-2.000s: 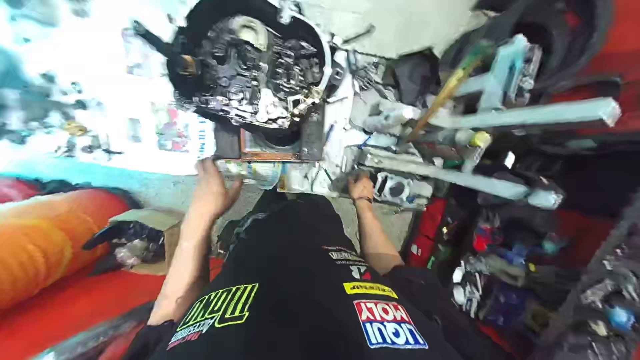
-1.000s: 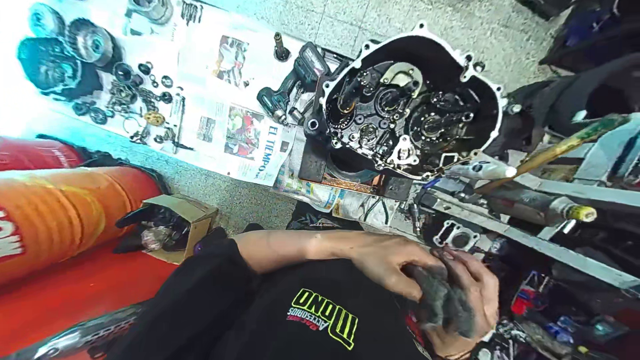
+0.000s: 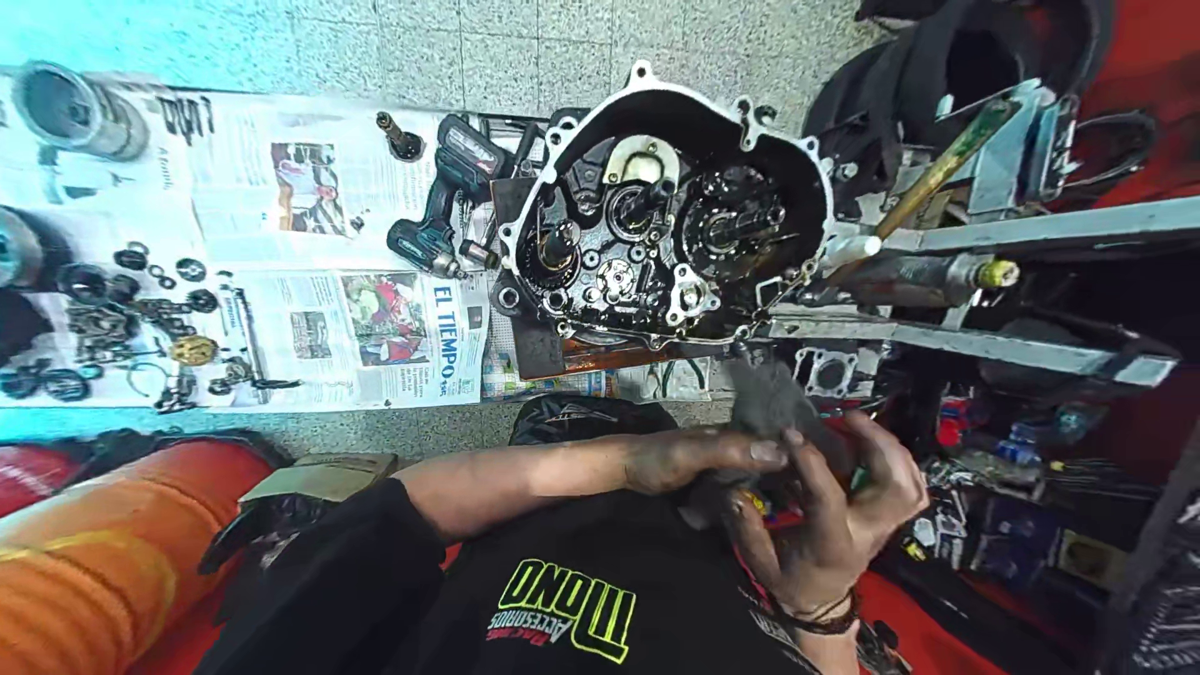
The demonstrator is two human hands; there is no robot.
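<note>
A dark grey rag (image 3: 783,408) is stretched between my two hands, in front of my black shirt. My left hand (image 3: 698,459) pinches it with thumb on top; the fingers under the cloth are hidden. My right hand (image 3: 830,511), with a cord bracelet at the wrist, has thumb and index finger on the cloth and the other fingers spread. Beyond the rag stands an open engine crankcase (image 3: 656,216) with oily shafts and gears inside. A cordless impact driver (image 3: 445,197) lies at its left side.
Newspaper sheets (image 3: 253,319) at left carry small gears, washers and shafts (image 3: 131,328). A metal stand (image 3: 994,342) with a wooden handle (image 3: 947,169) across it juts in at right. A cardboard box (image 3: 323,476) and an orange drum (image 3: 122,544) are at lower left. Pliers (image 3: 667,375) lie below the crankcase.
Two seconds ago my hands were apart near the crankcase's lower edge. They came together over the rag, bunched one second ago and now more spread out. The view has shifted.
</note>
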